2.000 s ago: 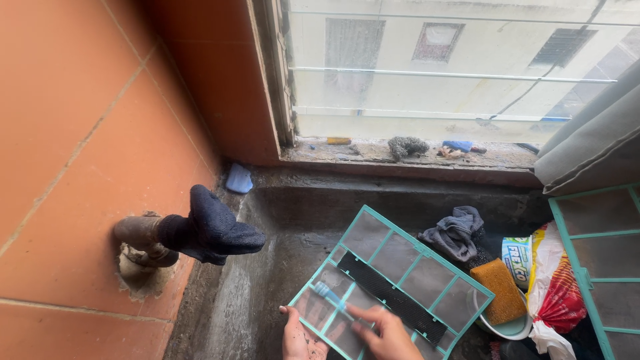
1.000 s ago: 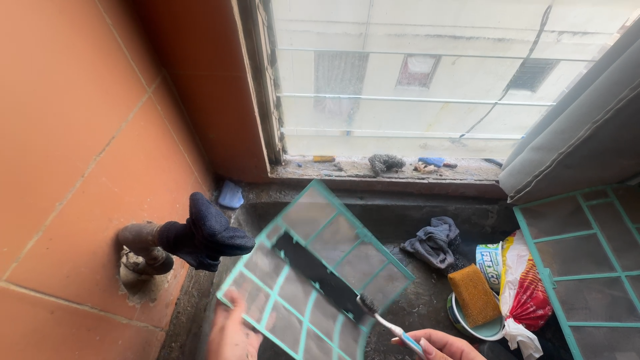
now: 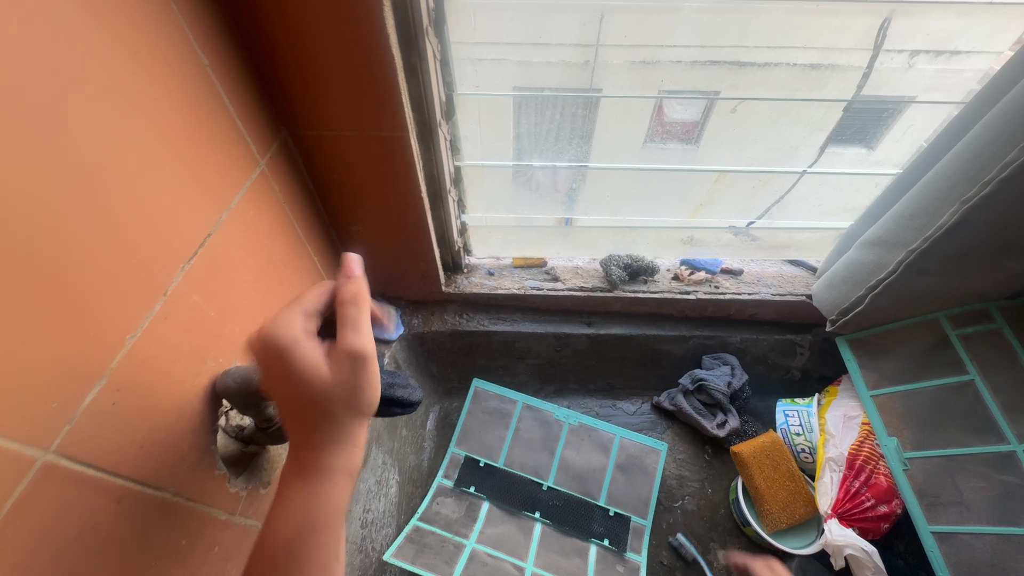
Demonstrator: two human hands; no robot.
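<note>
My left hand [image 3: 328, 352] is raised, blurred, in front of the wall tap [image 3: 248, 392], which has a dark cloth [image 3: 398, 394] on it. The thumb points up, the other fingers are mostly hidden, and a blue piece [image 3: 388, 322] shows just behind them. A teal-framed mesh filter [image 3: 560, 448] with a black strip lies in the dark basin, touched by neither hand. Only part of my right hand [image 3: 756, 564] shows at the bottom edge, beside a toothbrush [image 3: 690, 552] whose handle runs out of view; its grip is hidden.
A second teal-framed filter [image 3: 920, 416] leans at the right. Near it are a grey rag [image 3: 708, 396], a tub [image 3: 740, 512] with a sponge [image 3: 772, 480] and a red-and-white bag [image 3: 864, 488]. Steel wool [image 3: 628, 270] sits on the window sill [image 3: 752, 282].
My left hand has let go of the filter and moved up to the tap. The filter now lies in the basin. My right hand and the toothbrush have moved off the filter.
</note>
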